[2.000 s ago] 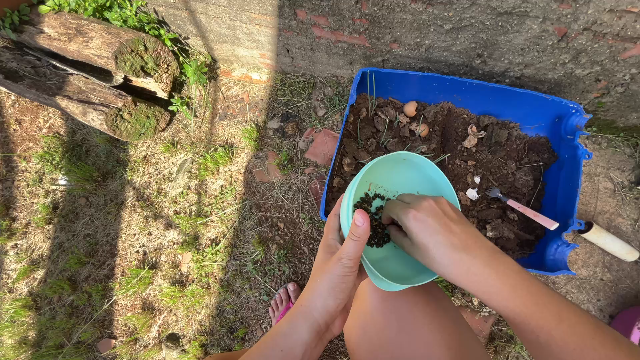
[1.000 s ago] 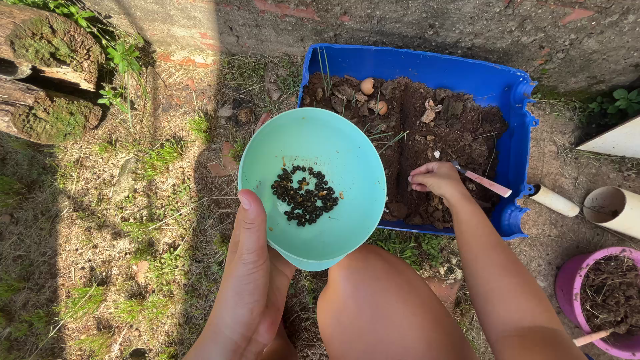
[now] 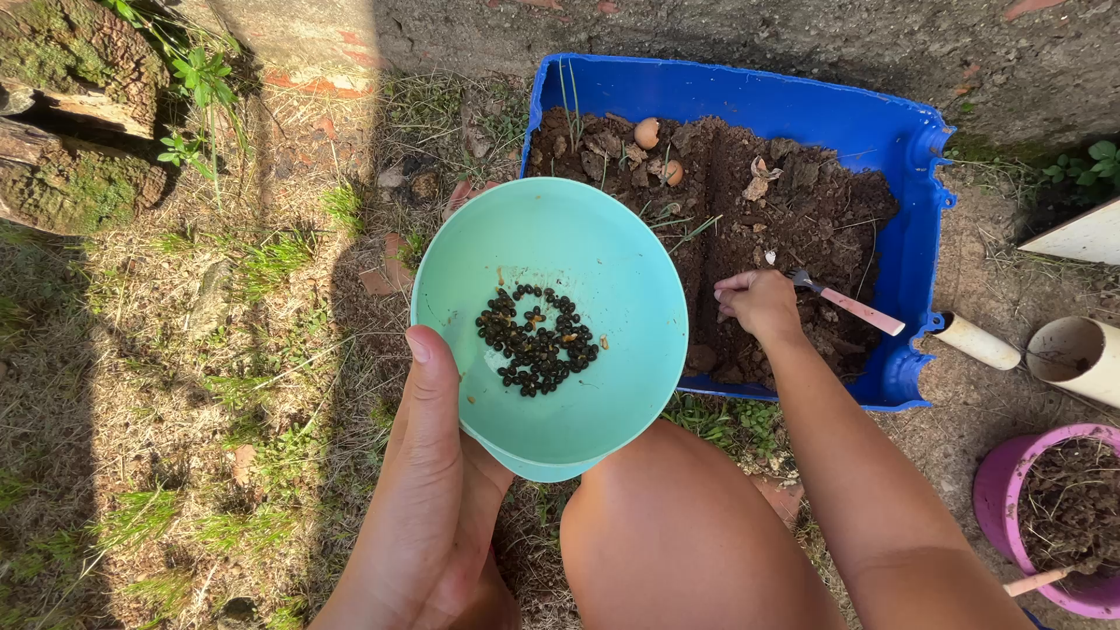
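Observation:
My left hand [image 3: 437,464] holds a turquoise plastic bowl [image 3: 604,262], its thumb over the rim; dark, round seeds [image 3: 538,350] lie in the bowl. My right hand [image 3: 759,302] is low over the soil [image 3: 814,210] in a blue plastic container [image 3: 735,83], beside a groove in the soil. Its thumb and fingertips are pinched together; whether a seed is between them cannot be told. Just right of that hand, a small fork with a pink handle [image 3: 862,311] rests on the soil. Eggshell pieces [image 3: 647,133] and dry leaves lie in the container.
A rough wall [image 3: 455,35] runs behind the container. Mossy logs [image 3: 79,184] lie at upper left on dry grass. At right are a white pipe [image 3: 976,339], a wider pipe piece [image 3: 1072,350] and a pink pot [image 3: 997,499] of soil. My knee is below the bowl.
My right hand has left the bowl, where it was among the seeds two seconds ago, and moved right to the soil. Since one second ago it has stayed near the groove. The view has shifted right.

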